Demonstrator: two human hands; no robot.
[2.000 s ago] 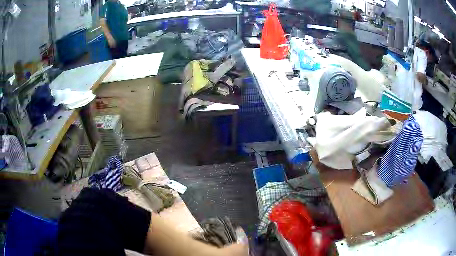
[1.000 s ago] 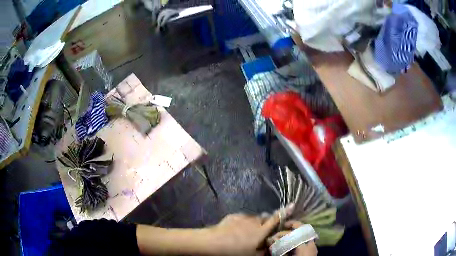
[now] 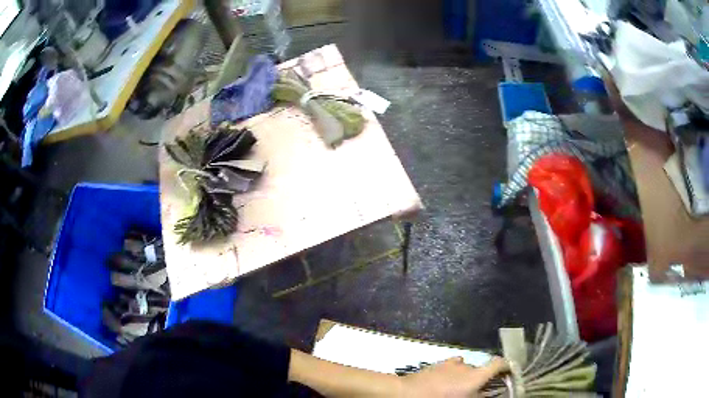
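Note:
My left hand [image 3: 447,379], bare below a dark sleeve, is at the bottom edge, partly cut off. Its fingers are closed on the narrow middle of a bundle of cut pieces [image 3: 556,371]. The bundle's olive and grey strips fan out to the right of the hand. A pale strip shows at the bundle's gathered part. My right hand is not in view. A white board or sheet with a brown edge [image 3: 357,348] lies behind my left hand and forearm.
A low pinkish table [image 3: 311,194] bears two tied bundles [image 3: 214,183] [image 3: 330,113] and a blue-and-white cloth [image 3: 247,92]. A blue bin [image 3: 82,241] holds grey bundles at left. A red plastic bag [image 3: 567,202] and the white table's edge [image 3: 624,334] are at right.
The view has turned down and left, bringing the blue bin's contents and the white board into view. My right hand and the white band-like thing by it have left the picture.

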